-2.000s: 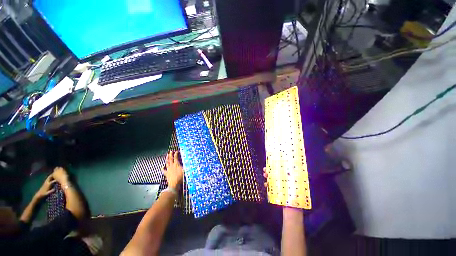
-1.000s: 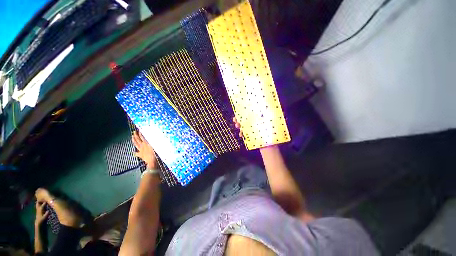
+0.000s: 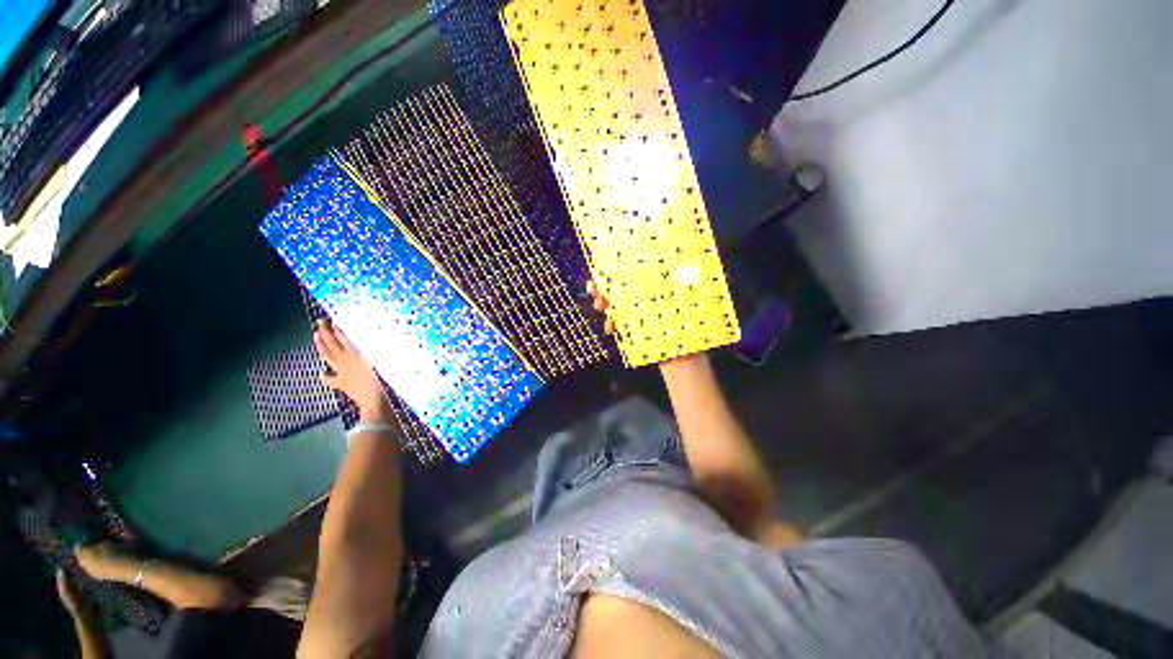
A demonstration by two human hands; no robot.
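Note:
A long yellow board (image 3: 618,167) with rows of dark dots is tilted up at the right, with glare on its face. My right hand (image 3: 601,308) holds it from behind near its lower end; only some fingertips show at its left edge. A blue circuit board panel (image 3: 386,303) with small pale parts lies aslant on the left, its middle washed out by glare. Beside it is a wide block of stacked panels (image 3: 482,238) with thin gold edge lines. My left hand (image 3: 350,373) rests at the blue panel's lower left edge, fingers extended; no tool shows in it.
A small grey ribbed stack (image 3: 293,391) lies left of my left hand on the green bench mat (image 3: 180,444). A coworker's hands (image 3: 109,566) show at lower left. A dark dotted panel (image 3: 482,64) stands behind the yellow board. A white surface (image 3: 991,193) with a cable is at right.
The view has swung down and right, so the monitor is almost out of the picture. The yellow board leans more to the left in view. Both hands keep their places on the boards.

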